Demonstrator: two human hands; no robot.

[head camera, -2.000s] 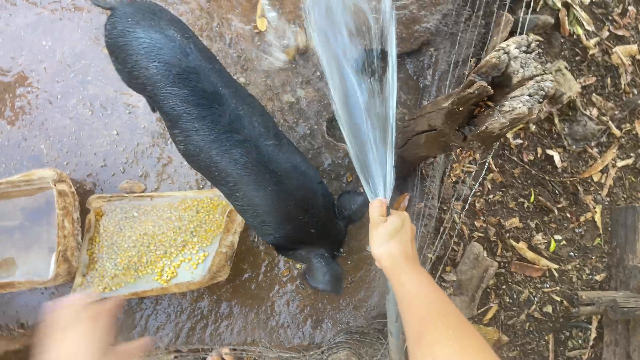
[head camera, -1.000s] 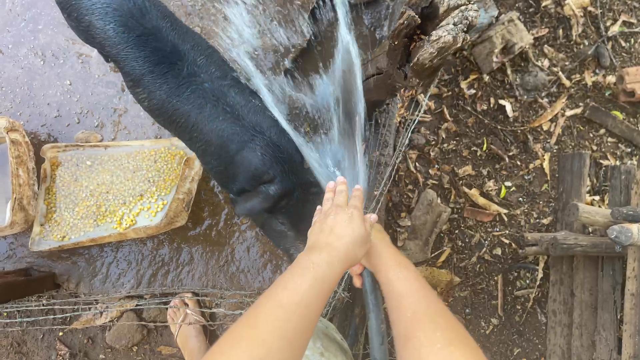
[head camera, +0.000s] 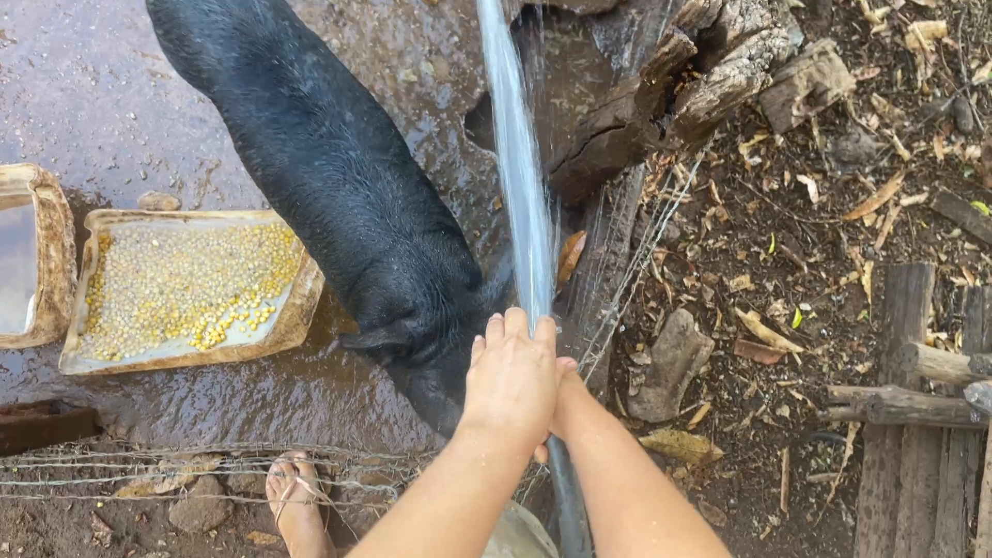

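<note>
My left hand [head camera: 513,380] lies over the end of a dark hose [head camera: 570,496], against my right hand [head camera: 570,395], which grips the hose from the right. The hose's mouth is hidden under my fingers. A narrow water jet [head camera: 523,178] shoots from them toward the top of the view. Just left of my hands stands a wet black pig [head camera: 349,178], its head low and partly behind my left hand. Beside the pig, a shallow trough [head camera: 306,298] holds yellow corn kernels in water.
Another trough [head camera: 58,263] with water stands at the far left. Barbed wire [head camera: 194,469] runs past a sandalled foot [head camera: 298,504]. A weathered log [head camera: 620,132] lies upper right, a stone [head camera: 670,364] below it. Wooden poles [head camera: 891,465] stand at the lower right.
My left hand has come from the lower left onto the hose end beside my right hand. The water, a wide spray before, is now a narrower jet.
</note>
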